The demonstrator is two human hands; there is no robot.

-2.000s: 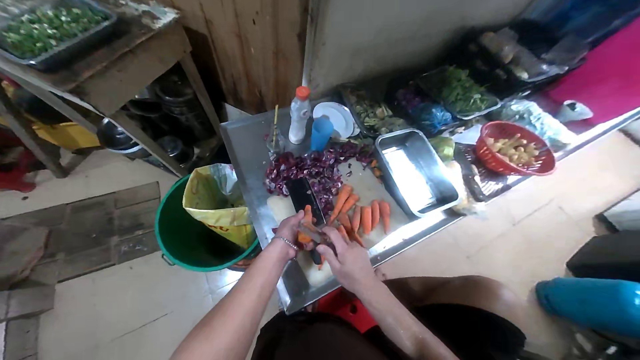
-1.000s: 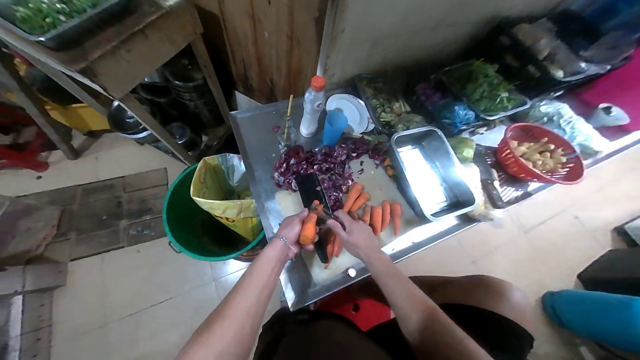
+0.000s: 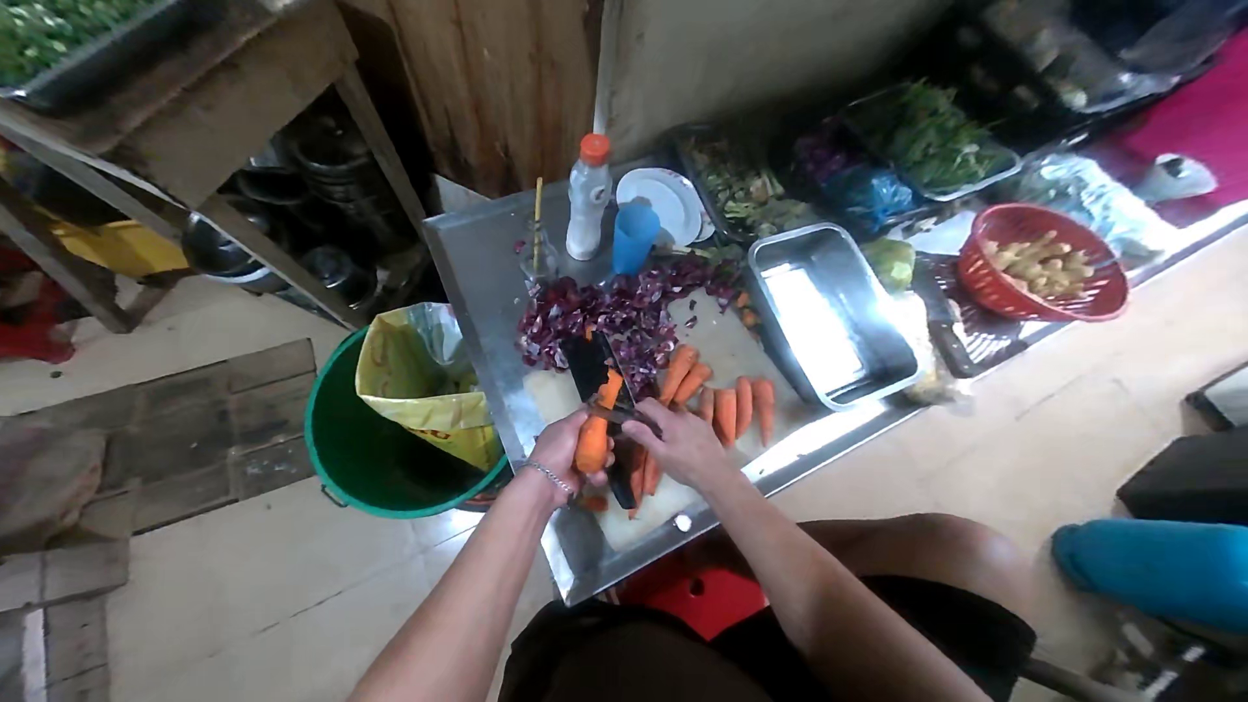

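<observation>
My left hand point(image 3: 564, 450) holds a carrot point(image 3: 592, 445) upright over the metal table point(image 3: 487, 292). In my right hand point(image 3: 680, 441) is a small dark tool, perhaps a peeler, lying across the upper part of that carrot. Under both hands rests a black-bladed knife or similar dark flat tool point(image 3: 588, 366). Several carrots point(image 3: 725, 417) lie on a pale cutting board point(image 3: 795, 414) to the right of my hands. Beyond them spreads a heap of chopped purple vegetable pieces point(image 3: 595, 314).
A green bin point(image 3: 336, 468) with a yellow bag point(image 3: 429, 390) stands left of the table. Behind are a bottle point(image 3: 588, 210), a blue cup point(image 3: 634, 237) and white plates point(image 3: 665, 190). An unfilled metal tray point(image 3: 829, 380) and a red basket of pale pieces point(image 3: 975, 278) sit rightward.
The carrot, largely hidden by my hands in the earliest frame, is now held upright in my left hand. My right hand has brought the dark tool across it.
</observation>
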